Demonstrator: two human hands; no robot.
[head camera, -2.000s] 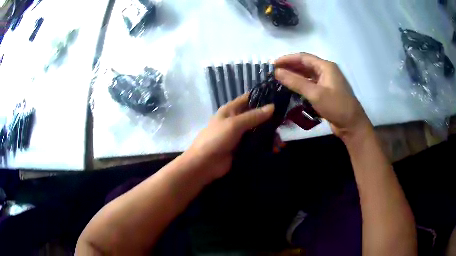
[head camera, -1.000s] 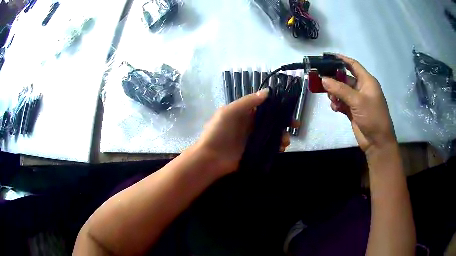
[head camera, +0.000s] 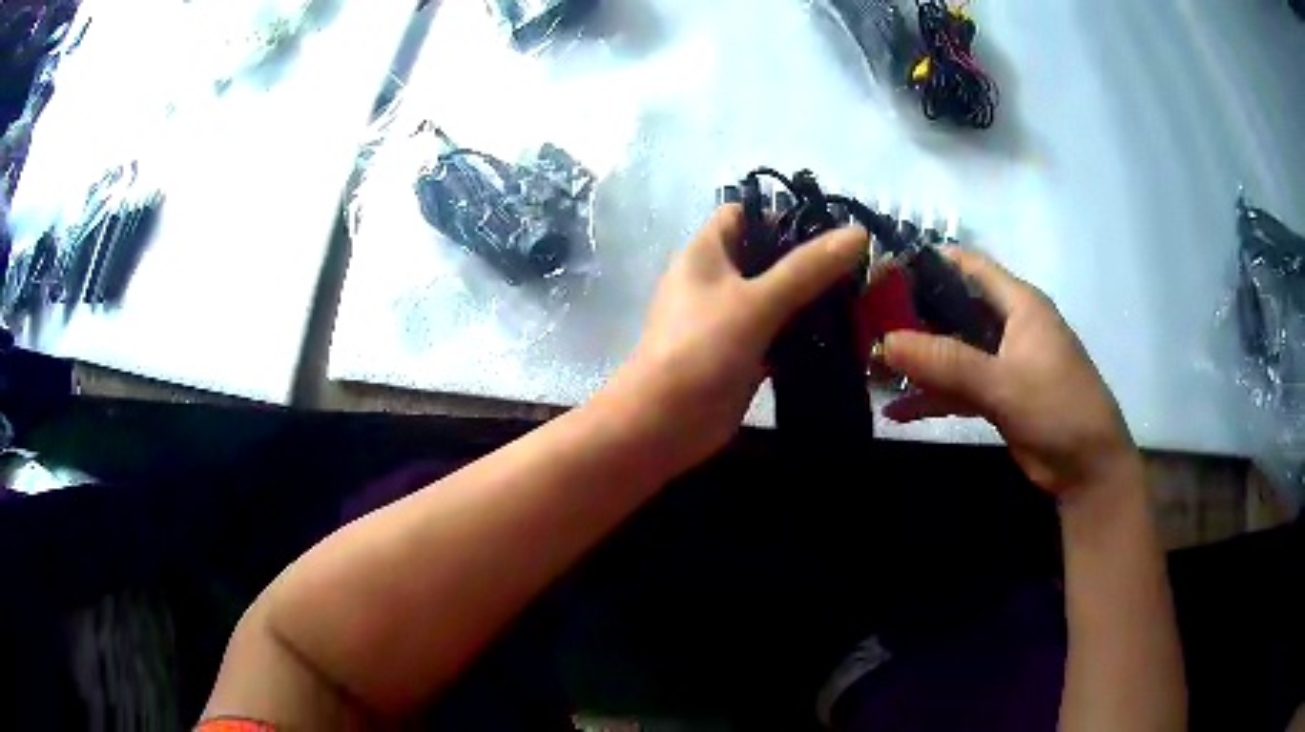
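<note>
My left hand (head camera: 744, 315) holds a coiled black cable bundle (head camera: 823, 350) in front of my body, over the table's near edge. My right hand (head camera: 1023, 358) holds a short black device (head camera: 952, 293) with a red patch (head camera: 887, 312), close beside the bundle. A thin black lead loops above the bundle, between the hands. Behind the hands lies a row of dark tubes; mostly their pale tips (head camera: 930, 225) show, the rest is hidden by hands and cable.
A bagged black coil (head camera: 508, 212) lies left of the row. A black cable with yellow ends (head camera: 956, 72) lies at the far side. Another bagged set (head camera: 1271, 279) is at the right edge. Dark sticks (head camera: 108, 250) lie on the left foam sheet (head camera: 229, 308). Timber (head camera: 1202, 493) shows under the near edge.
The view has shifted, so table items sit further right. The red-patched device was held apart from the bundle a second ago; my right hand has brought it down beside the bundle.
</note>
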